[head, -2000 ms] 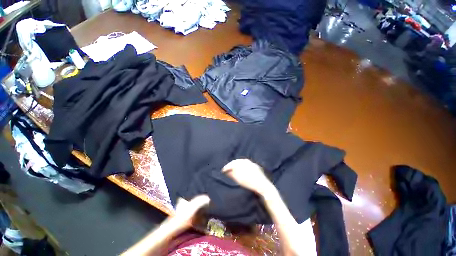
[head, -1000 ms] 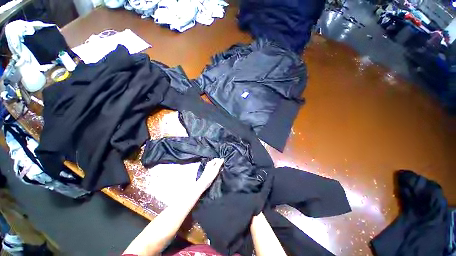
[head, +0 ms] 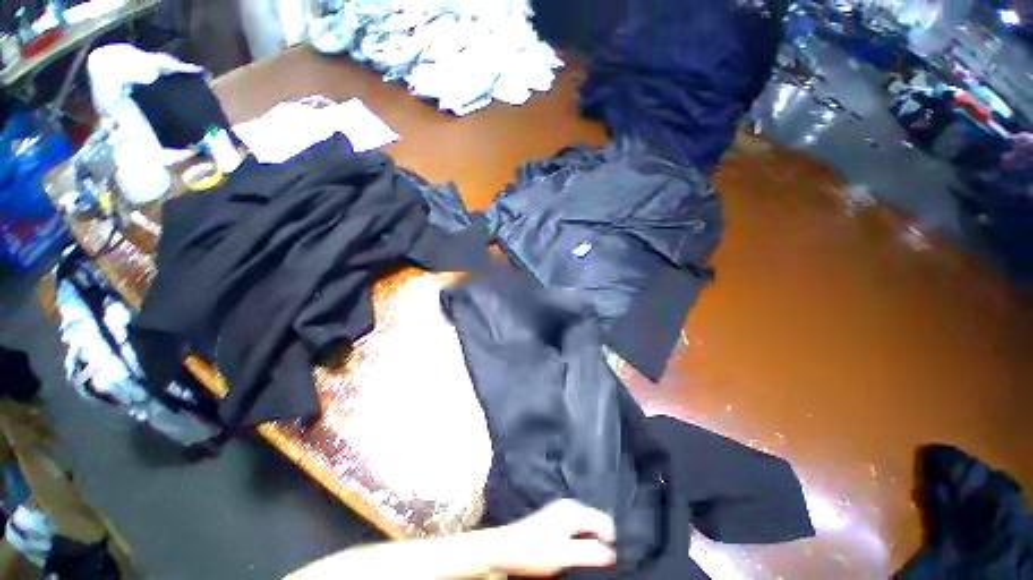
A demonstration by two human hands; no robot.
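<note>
A black garment (head: 544, 397) lies across the table in front of me, with shiny lining showing along its middle and a matte sleeve (head: 736, 482) reaching right. My left hand (head: 566, 537) is at its near part by the bottom edge of the picture, fingers closed on the cloth; the fingertips are blurred. My right hand is not visible; whether it is under the cloth or below the frame cannot be told.
A matte black garment heap (head: 272, 266) lies left, overhanging the table edge. A shiny dark stack (head: 623, 227) with a small white label lies beyond. Navy garments (head: 680, 79), pale garments (head: 453, 51), a white bottle (head: 141, 170) and a dark heap (head: 974, 521) surround the work.
The black garment has gone from matte side spread out to a narrower shape with lining showing. My left hand has moved right and down; my right hand has dropped out of sight.
</note>
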